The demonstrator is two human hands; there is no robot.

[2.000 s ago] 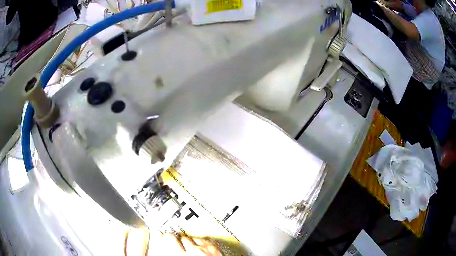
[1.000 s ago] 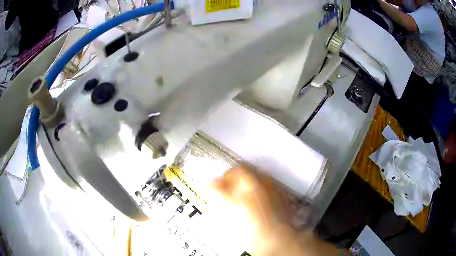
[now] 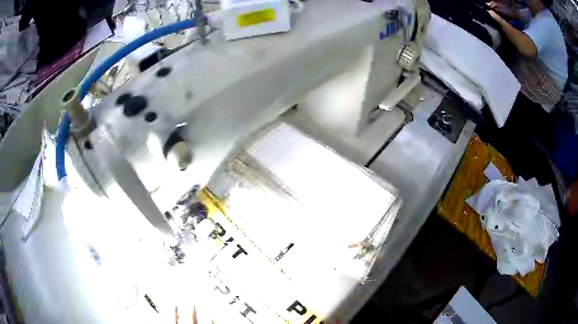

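The flat stack of white pieces (image 3: 329, 171) lies under the arm of the off-white sewing machine (image 3: 266, 82). The presser foot and needle area (image 3: 190, 221) is partly lost in lamp glare. Yellow lettered tape (image 3: 222, 212) runs on the bed beside the stack. The bed in front of the needle is washed out, so any fabric there cannot be made out. Faint finger edges, apparently of my left hand (image 3: 185, 315), show at the bottom edge, washed out and cut off; their grip is hidden. My right hand is not in view.
A crumpled white heap (image 3: 516, 221) lies on the yellow-brown wooden stool (image 3: 459, 202) at right. A paper sheet (image 3: 466, 309) shows at lower right. A blue hose (image 3: 127, 49) curves over the machine head. Another person's arm (image 3: 514, 35) shows at upper right.
My right hand, blurred over the front of the stack a second ago, has left the picture. The stack's front pieces and more tape lettering now show. The view has shifted slightly.
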